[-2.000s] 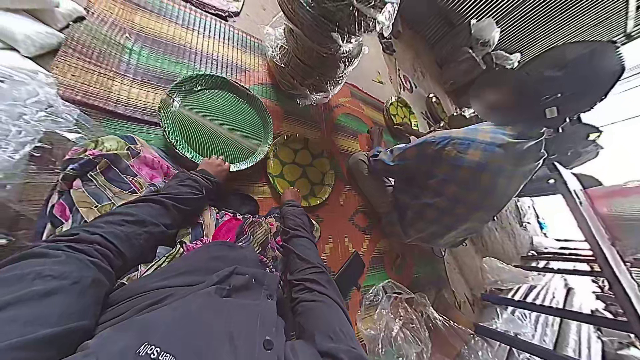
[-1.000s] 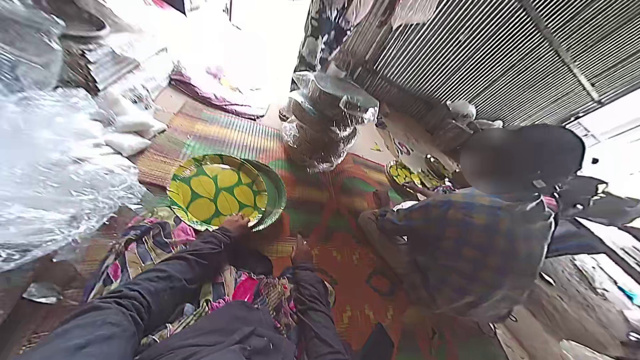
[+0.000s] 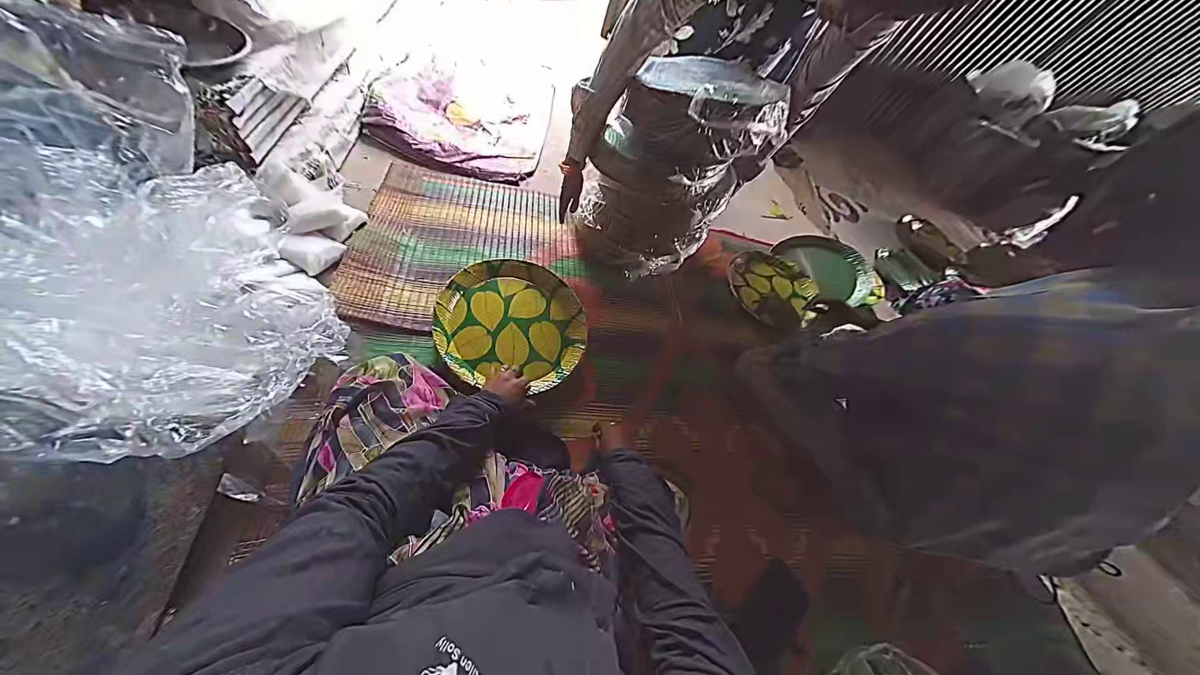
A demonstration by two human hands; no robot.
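My left hand [image 3: 507, 385] is on the near rim of a round plate [image 3: 511, 323] with a yellow leaf pattern on green, its fingers closed on the edge. The plate lies on a woven mat in front of my knees. To the right of it, my right hand [image 3: 611, 437] rests low over the mat near my patterned cloth [image 3: 380, 412]; no object shows in it, and its fingers are too small and blurred to read. Beyond the plate, a tall stack wrapped in clear plastic [image 3: 656, 169] stands on the mat.
Clear plastic sheeting [image 3: 150, 309] bulges at the left. A person in a checked shirt [image 3: 984, 403] sits at the right, a hand by another leaf-patterned plate [image 3: 771, 286] and a green plate [image 3: 823, 270]. Another person's arm [image 3: 589, 122] hangs beside the wrapped stack. The striped woven mat [image 3: 412, 253] spreads ahead.
The leaf-patterned plate was under my right hand, then in my left hand overlapping the green plate; now it lies flat ahead. Another person has come to the wrapped stack. The view has shifted.
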